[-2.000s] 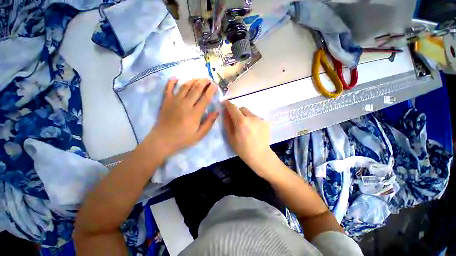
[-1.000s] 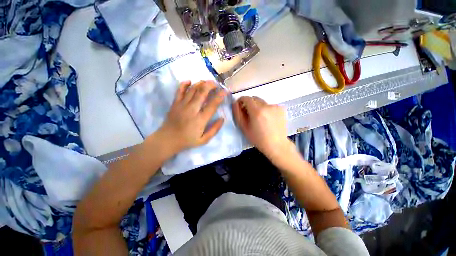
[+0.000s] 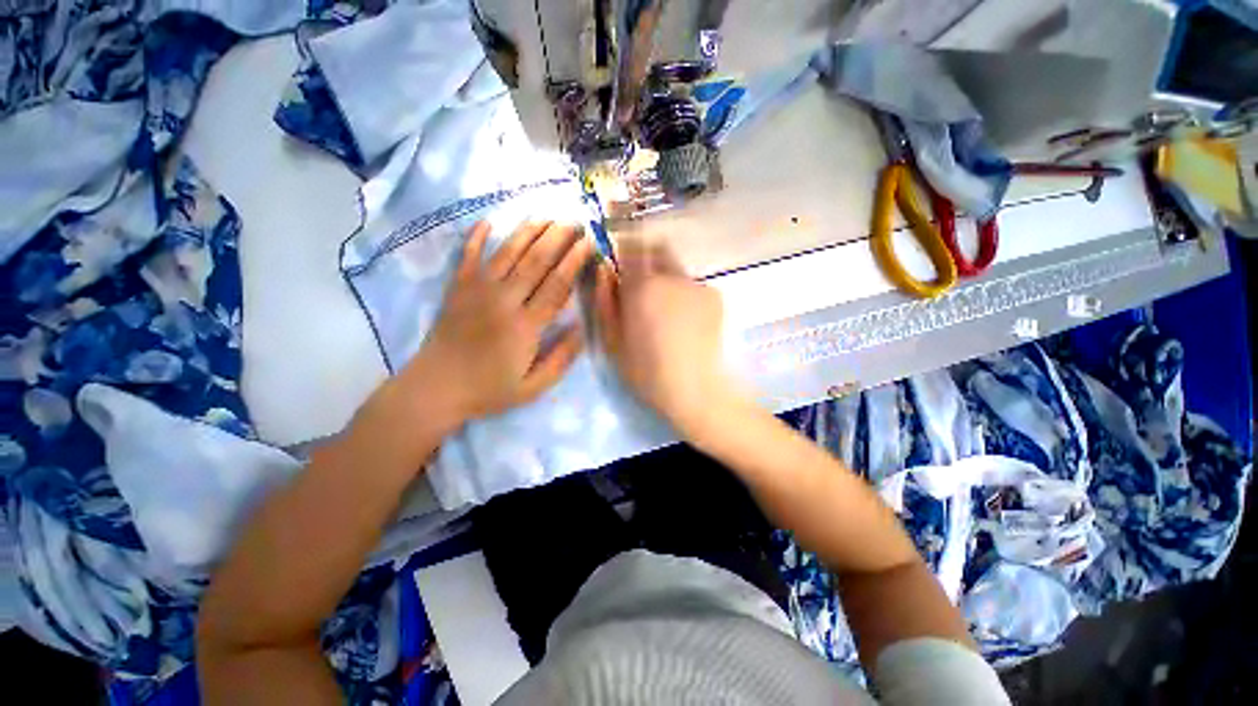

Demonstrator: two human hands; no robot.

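Observation:
A pale blue-white garment panel (image 3: 511, 448) lies flat on the machine bed, its upper part under the lit presser foot (image 3: 602, 177) of the sewing machine. A stitched line runs across its upper part. My left hand (image 3: 508, 324) lies flat on the panel with its fingers spread, just below the foot. My right hand (image 3: 662, 331) is at the panel's right edge, close to the foot, its fingers bent and blurred. They seem to pinch the edge, but the fingertips are not clear. The needle itself cannot be made out.
Scissors with yellow and red handles (image 3: 913, 237) lie right of the foot, under a grey-blue fabric scrap (image 3: 922, 122). A printed ruler (image 3: 938, 301) runs along the front table edge. Navy floral fabric (image 3: 131, 310) is heaped at left. More blue-white cloth (image 3: 952, 455) hangs at lower right.
My right hand has moved left and inward, closer to my left hand. The metal guide arm beside the foot, swung out to the right before, no longer shows there.

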